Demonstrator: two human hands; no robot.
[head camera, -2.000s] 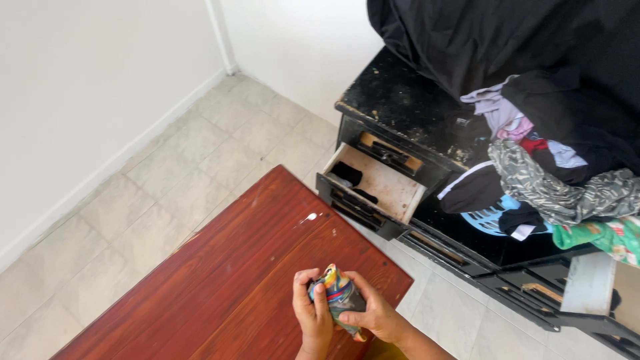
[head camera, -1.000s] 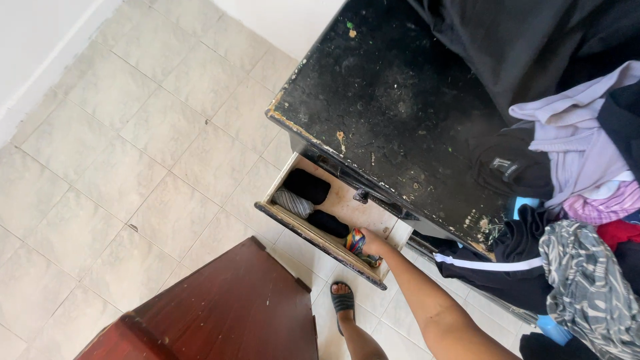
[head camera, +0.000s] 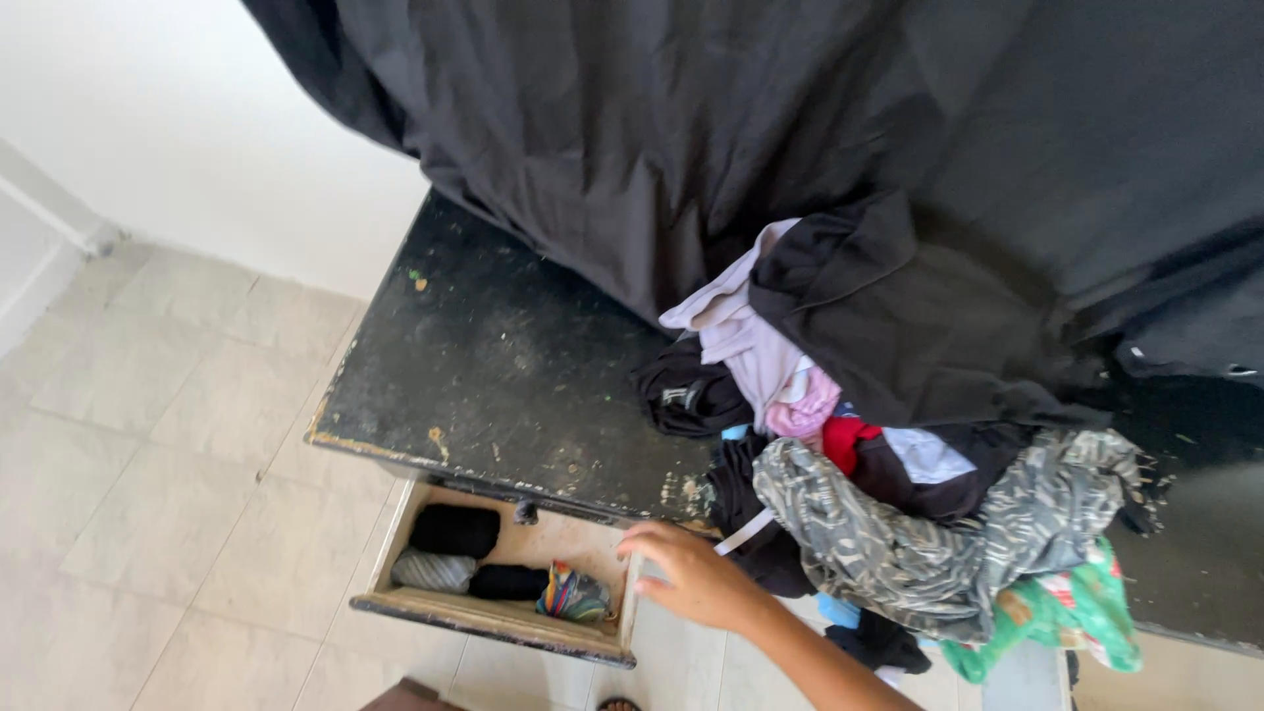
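My right hand (head camera: 691, 578) is open and holds nothing, with its fingers apart over the right end of a pulled-out wooden drawer (head camera: 504, 632). Just left of it, a multicoloured rolled cloth (head camera: 575, 594) lies in the drawer's front right part. Beside that cloth is a black rolled garment (head camera: 509, 583), then a grey striped roll (head camera: 433, 571) at the left. Behind the striped roll sits another black folded garment (head camera: 455, 530). My left hand is out of view.
The worn black dresser top (head camera: 513, 365) holds a heap with a grey patterned garment (head camera: 889, 538), lilac cloth (head camera: 746, 346) and black clothing (head camera: 918, 316). Green printed cloth (head camera: 1066, 612) hangs at its front edge. A large black cloth (head camera: 790, 109) drapes behind.
The multicoloured cloth was between both hands two seconds ago, then at my right hand in the drawer. It now lies there released, and my right hand is apart from it. The view has shifted.
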